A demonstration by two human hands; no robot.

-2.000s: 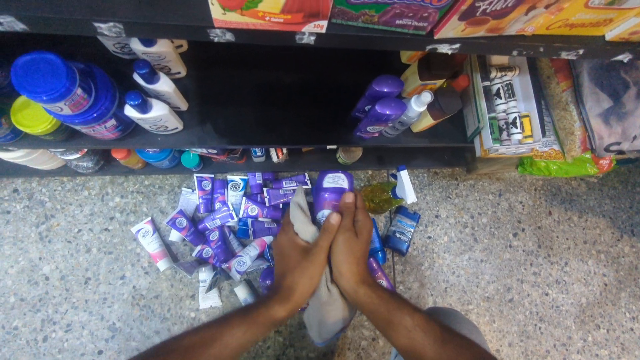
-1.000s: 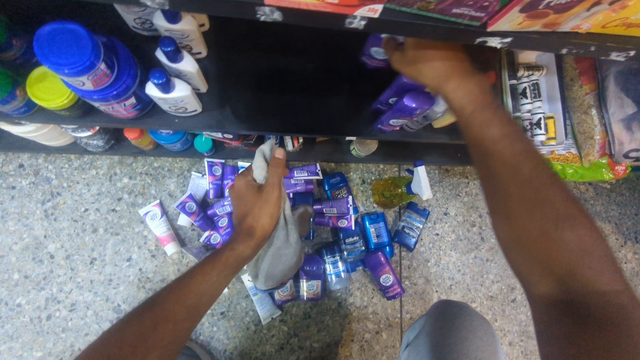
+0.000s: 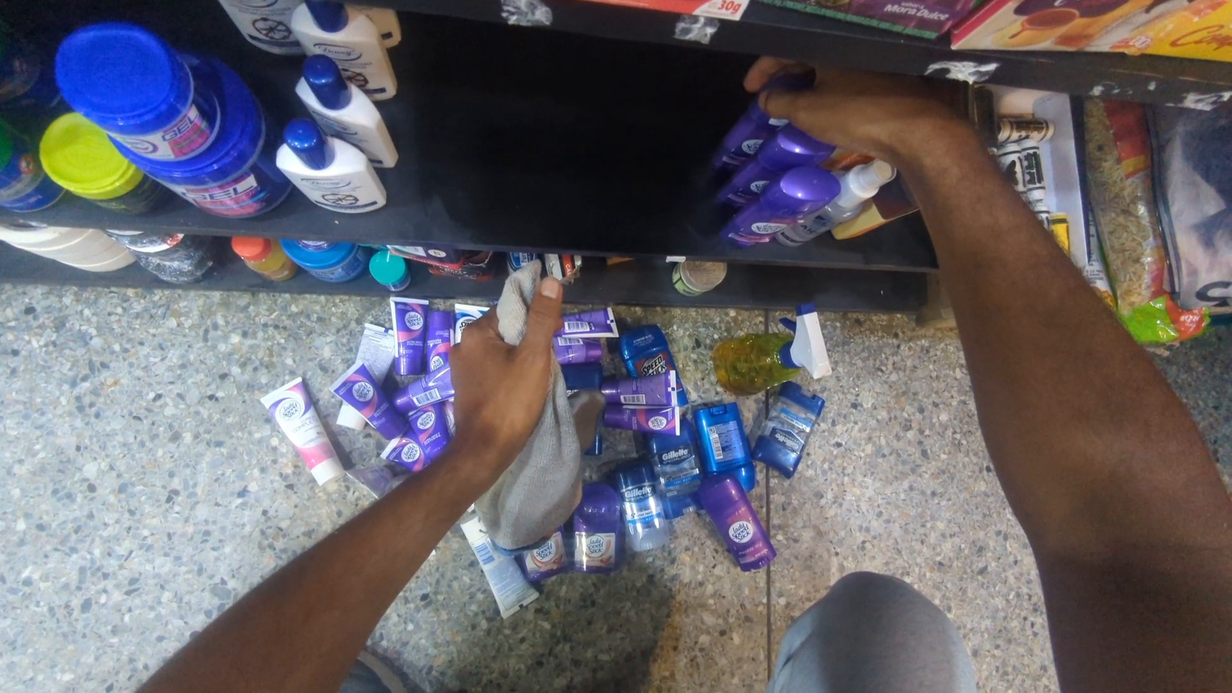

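My left hand [image 3: 505,375] grips a grey cloth [image 3: 539,472] that hangs down over several deodorants on the floor. On the shelf at the right, my right hand [image 3: 837,106] has its fingers around the top of the rearmost purple bottle [image 3: 746,140]. Two more purple bottles [image 3: 784,202] stand in front of it, beside a clear bottle with a white cap [image 3: 837,202]. Purple deodorant tubes [image 3: 409,337] lie in a heap left of the cloth. Blue deodorant sticks [image 3: 722,438] and a purple stick [image 3: 736,525] lie to its right.
A spray bottle with yellow-green liquid [image 3: 756,364] lies near the shelf. White bottles with blue caps [image 3: 332,173] and blue gel tubs [image 3: 207,144] stand on the shelf's left part. The upper shelf edge [image 3: 818,48] runs above my right hand. My knee [image 3: 871,635] is at the bottom.
My hands, together at a purple bottle over the floor two seconds ago, have parted. The right one has moved up to the shelf, where a third purple bottle now stands; the left has kept the cloth.
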